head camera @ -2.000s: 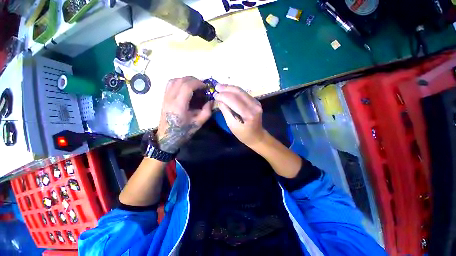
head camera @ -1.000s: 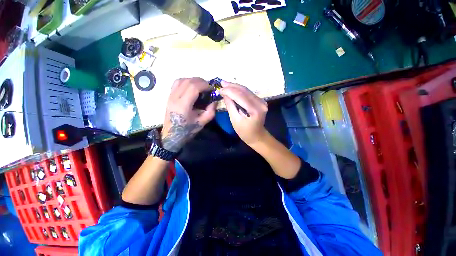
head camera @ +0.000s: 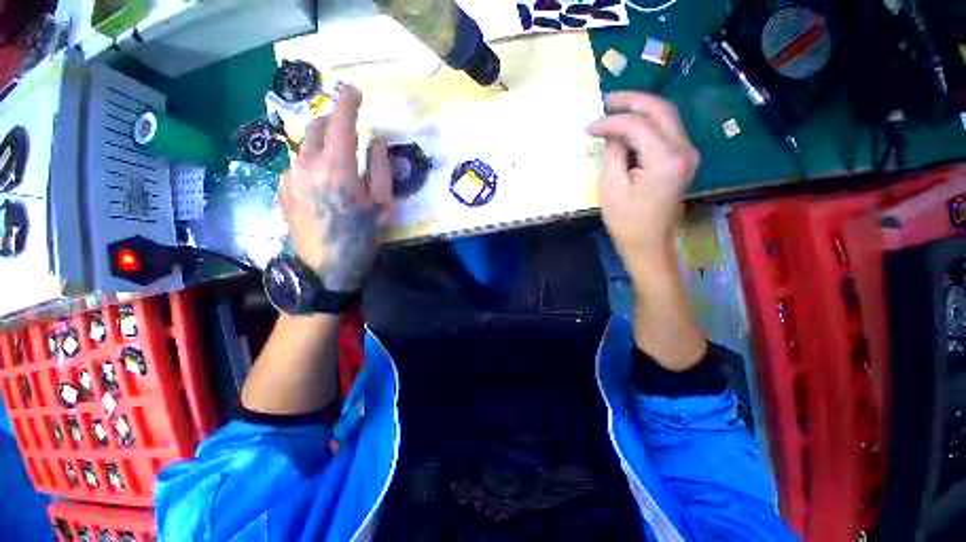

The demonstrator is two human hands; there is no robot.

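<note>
A round device unit (head camera: 472,183) with a dark rim and a pale square part lies on the cream board (head camera: 540,95). A black disc (head camera: 408,169) with a greyish centre lies to its left, beside my left thumb. My left hand (head camera: 334,196) is over the board's left side, fingers apart, fingertips near the loose round subassemblies (head camera: 296,80). What lies under it is hidden. My right hand (head camera: 644,169) is above the board's right edge with curled fingers. Its palm side is hidden, so I cannot tell whether it holds anything small.
An electric screwdriver (head camera: 466,51) hangs over the board's top. A green tape roll (head camera: 175,138) and a lit red switch (head camera: 129,260) are at left. Red crates (head camera: 159,392) stand below left and right (head camera: 789,318). A black fan (head camera: 794,44) and small loose parts (head camera: 656,51) are at upper right.
My hands were together around a small device; now they are apart, left hand to the left, right hand to the right. The device unit and black disc now show on the board.
</note>
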